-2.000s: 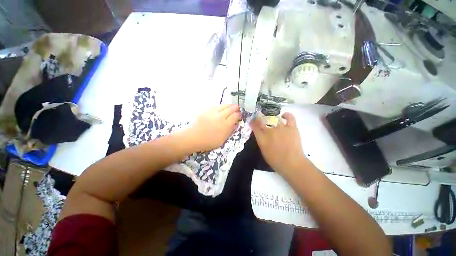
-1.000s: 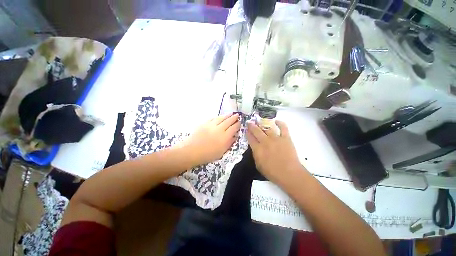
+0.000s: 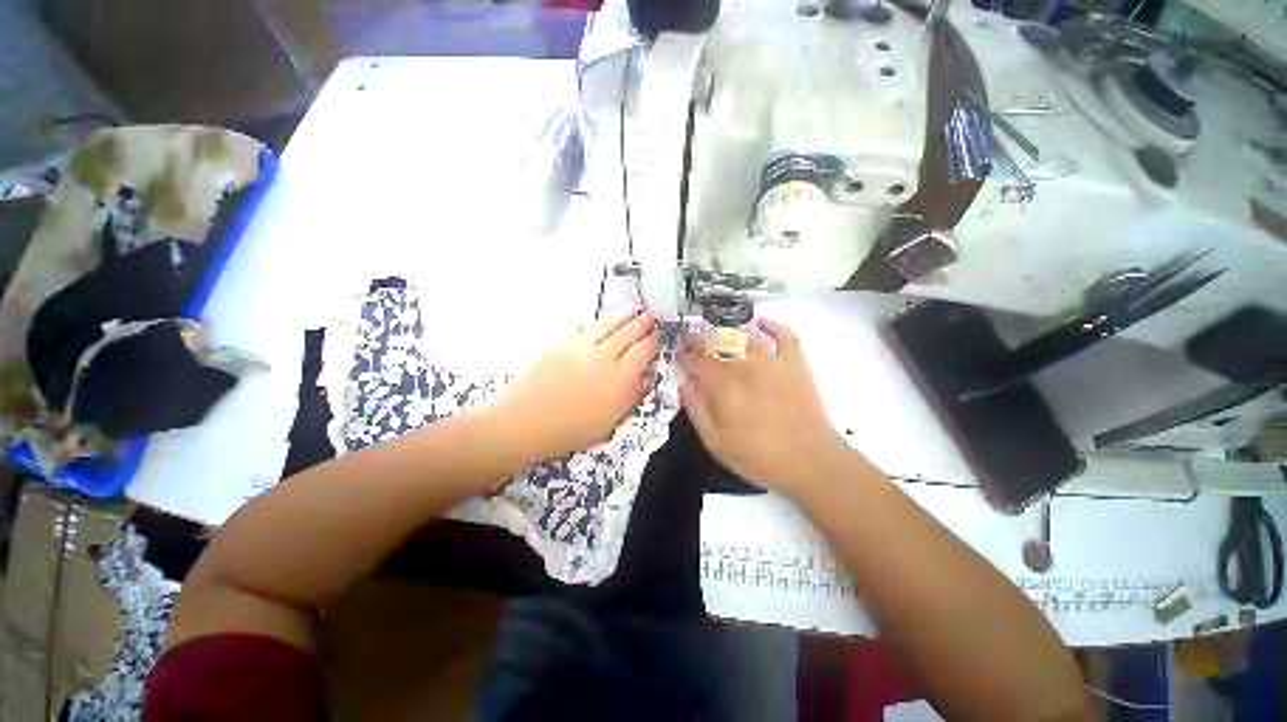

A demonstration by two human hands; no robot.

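Observation:
A white lace panel with a dark floral pattern [image 3: 572,511] lies over a black fabric piece [image 3: 663,522] on the machine table. Its upper left end points away from me. My left hand [image 3: 586,381] lies flat on the lace, fingertips just left of the needle area. My right hand [image 3: 755,402] is at the fabric's right edge, fingertips beside the presser foot [image 3: 675,327] and the yellowish block [image 3: 728,343]. The fingertips of both hands nearly meet there and hold the fabric down. The needle point is too small to make out.
The off-white sewing machine head [image 3: 805,127] stands ahead. A blue-rimmed tray [image 3: 233,254] with black pieces is at left, above a cardboard box [image 3: 50,578]. At right are a dark pad [image 3: 988,423], black scissors [image 3: 1249,553] and a ruler strip [image 3: 776,571].
The view has shifted, so the machine sits further left in the picture. Both hands stay at the presser foot on the lace, with only small finger shifts.

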